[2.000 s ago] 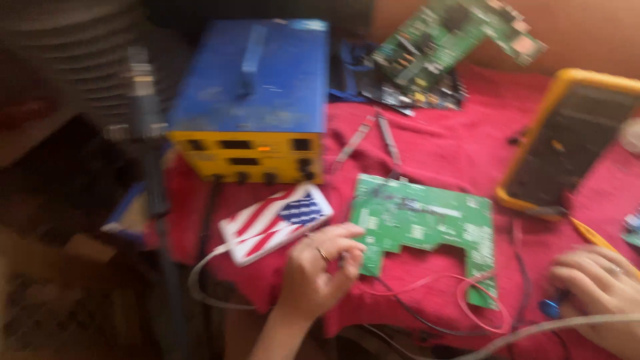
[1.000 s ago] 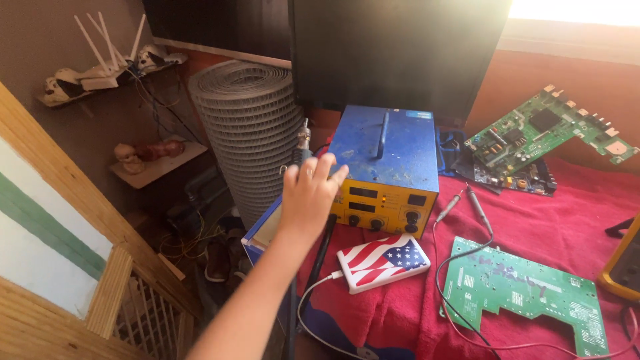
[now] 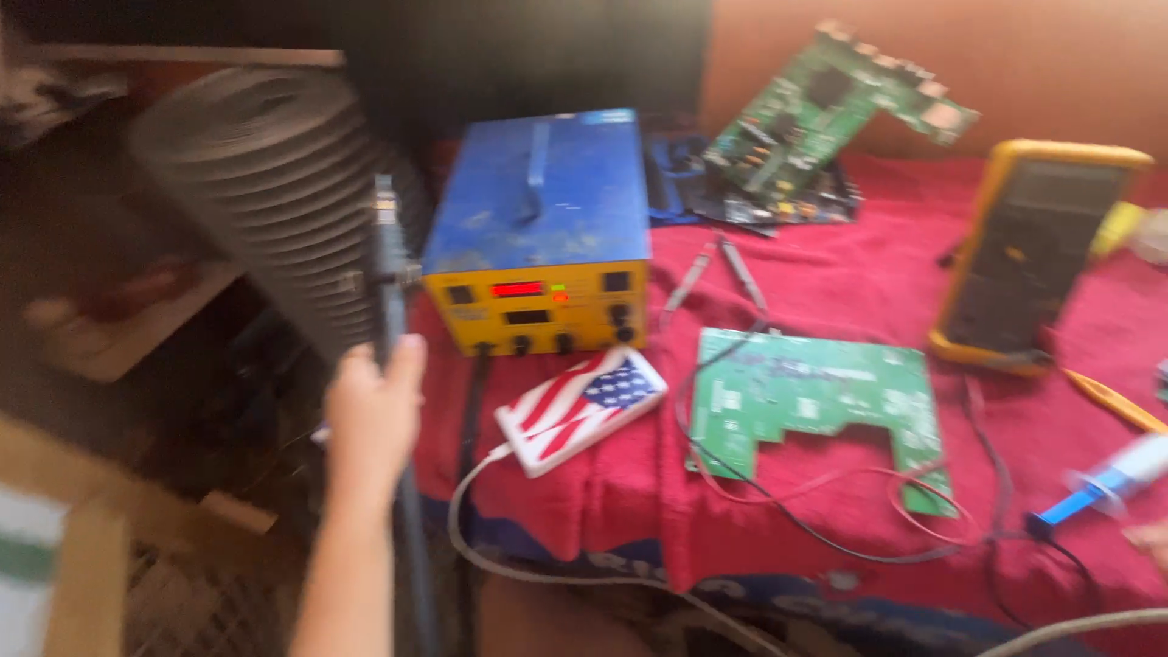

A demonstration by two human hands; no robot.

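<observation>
My left hand (image 3: 374,401) is closed around the dark handle of a hot-air rework gun (image 3: 388,246), its metal nozzle pointing up, left of the blue and yellow rework station (image 3: 538,210). Red digits glow on the station's front panel. A power bank with a stars-and-stripes pattern (image 3: 584,411) lies before it, a white cable plugged in. To its right a green circuit board (image 3: 812,383) lies flat, with red and black test leads across it. Only the blurred fingers of my right hand (image 3: 1148,538) show at the right edge, near a syringe with a blue plunger (image 3: 1100,484); whether they hold anything cannot be told.
A yellow-framed multimeter (image 3: 1031,255) stands at the right. Two test probes (image 3: 716,274) lie behind the board. More circuit boards (image 3: 803,128) are stacked at the back. A large mesh roll (image 3: 265,182) stands left of the station. The red cloth (image 3: 630,511) reaches the table's front edge.
The station's display has lit up red. My left hand, open in front of the station a second ago, now grips the hot-air gun. My right hand has come back partly into view.
</observation>
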